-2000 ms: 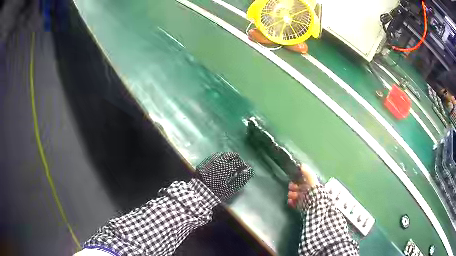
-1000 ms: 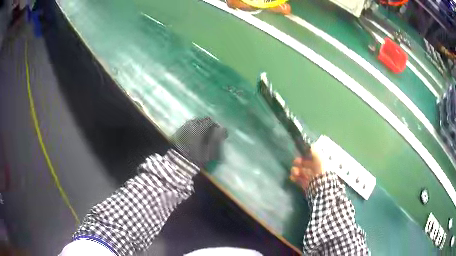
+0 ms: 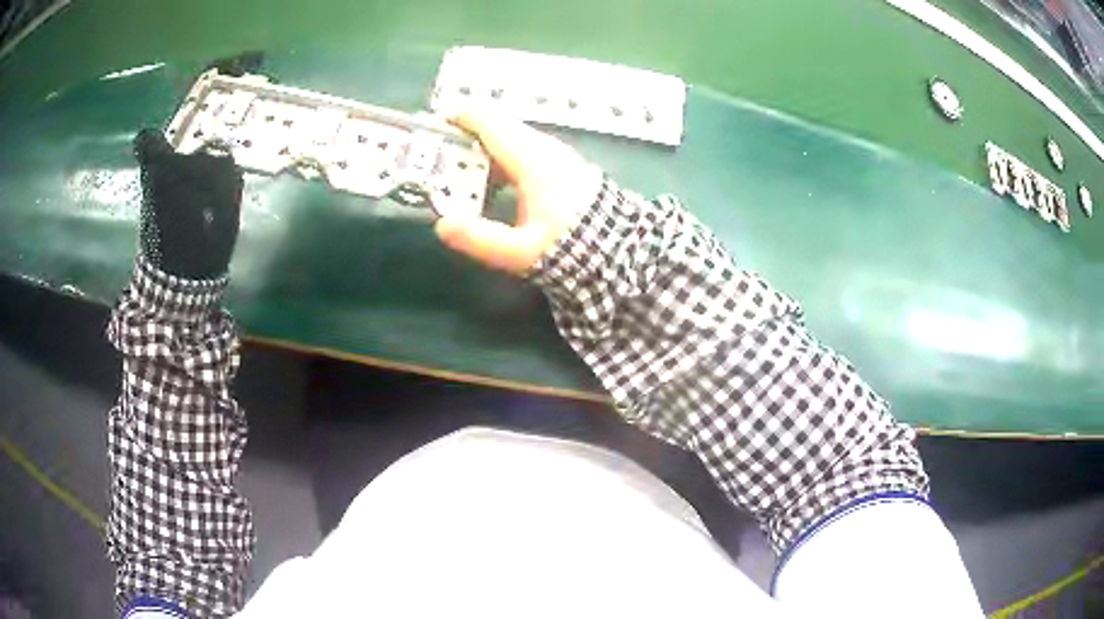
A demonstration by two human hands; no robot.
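Observation:
A silver-beige metal frame plate [image 3: 333,143] is held flat side up over the green bench, its scalloped edge towards me. My left hand [image 3: 194,206], in a black dotted glove, holds its left end. My bare right hand [image 3: 521,194] grips its right end between thumb and fingers. Parts of both ends are hidden by the hands. A white fixture plate [image 3: 563,111] with a row of small slots lies on the bench just behind my right hand.
A round disc part [image 3: 946,99] lies at the right back. A small multi-opening metal piece [image 3: 1027,186] lies further right, with two small round parts [image 3: 1056,154] beside it. The bench edge [image 3: 424,371] curves between me and the work.
The plate, seen edge-on in my right hand before, now shows its broad face. My left hand has moved from the bench to its left end. The view has turned, and the fan and red bin are out of view.

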